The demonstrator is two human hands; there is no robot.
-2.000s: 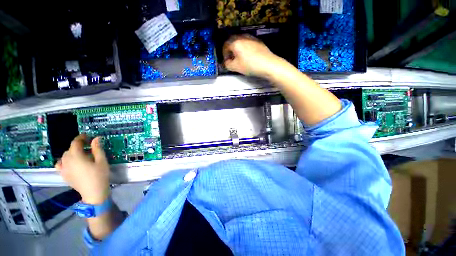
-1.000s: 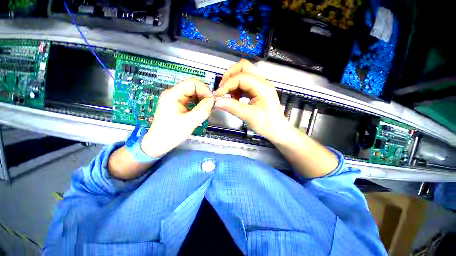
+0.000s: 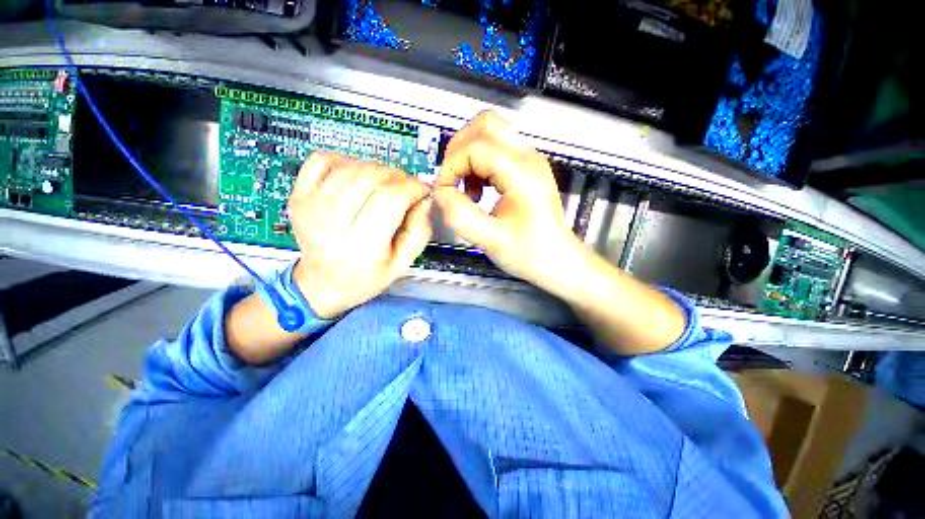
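A green circuit board (image 3: 254, 172) lies between the conveyor rails in front of me, partly covered by my left hand. My left hand (image 3: 355, 228) is over the board's right part, back of the hand up, fingers curled, wearing a light blue wrist strap (image 3: 291, 304). My right hand (image 3: 507, 203) is just right of it, thumb and forefinger pinched together. The fingertips of both hands meet near the board's right end. Whatever may be between them is too small or hidden to tell.
More boards lie at far left (image 3: 36, 142) and far right (image 3: 804, 274). Behind the back rail (image 3: 304, 81) stand bins of blue components (image 3: 497, 46) (image 3: 761, 112) and a dark bin (image 3: 619, 61). A blue cord (image 3: 142, 167) runs to the strap. A cardboard box (image 3: 801, 426) stands below right.
Since two seconds ago, my right hand has come from the bins to meet my left hand over the board. In the last second my left hand has turned, its back now covering more board.
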